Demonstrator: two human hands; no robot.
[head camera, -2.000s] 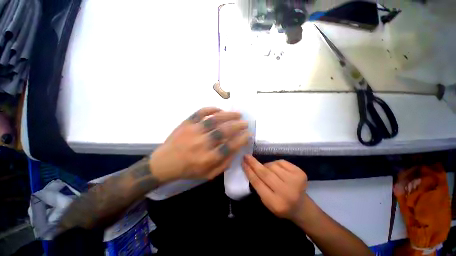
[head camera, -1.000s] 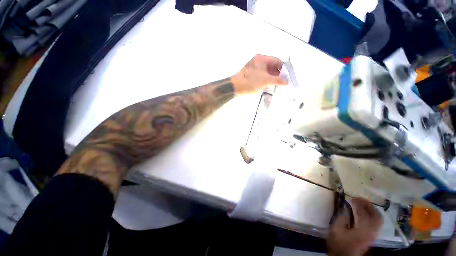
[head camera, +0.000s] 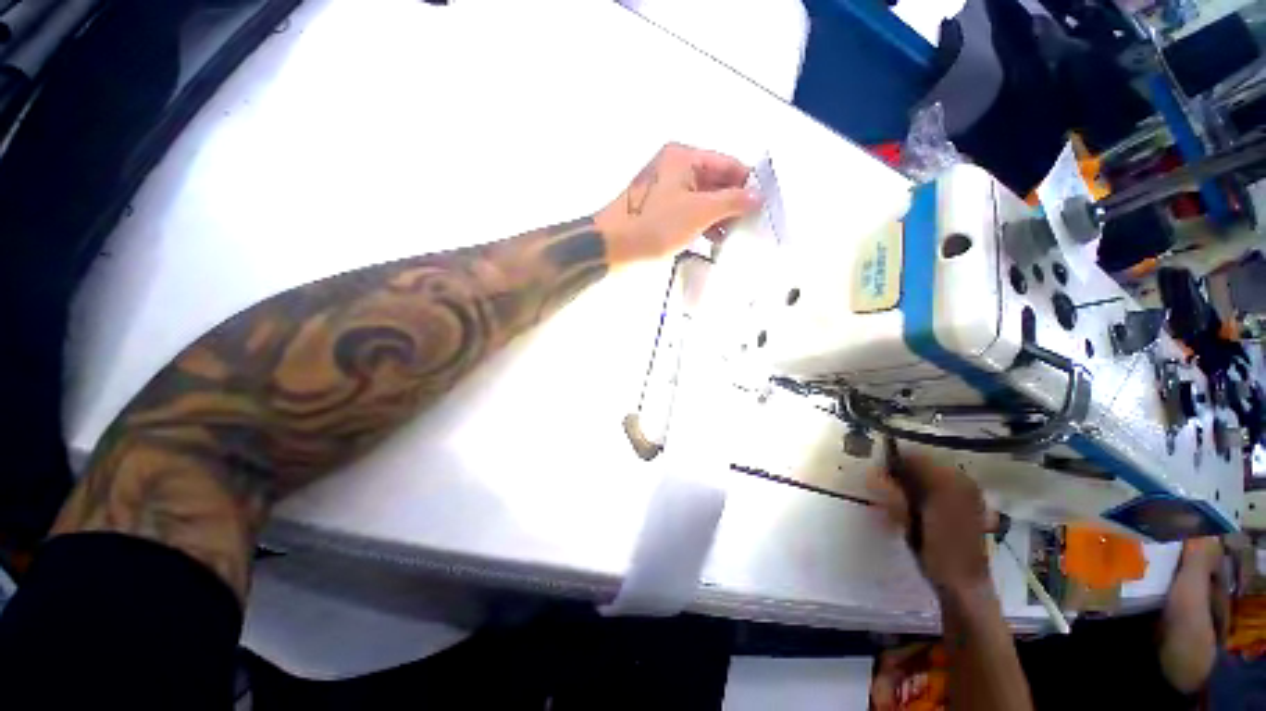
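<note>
A white band (head camera: 672, 535) lies on the white table (head camera: 417, 139) left of the needle area, and its near end hangs over the front edge. My left hand (head camera: 683, 202) reaches across the table and pinches the white far end of the band behind the machine head. The sewing machine head (head camera: 889, 278) stands right of the band. My right hand (head camera: 944, 521) is under the head near the presser foot, closed on the dark handles of the shears; the blades are mostly hidden or lost in glare.
A thin seam guide (head camera: 643, 436) with a tan tip lies left of the band. Black fabric (head camera: 139, 125) drapes over the table's left side. A blue bin (head camera: 868, 63) is behind the table. Another person's arm (head camera: 1190, 611) shows at the lower right.
The view has shifted rightward. Since the earliest frame my left hand has gone from the near band to its far end. My right hand took the shears and moved them up beside the presser foot.
</note>
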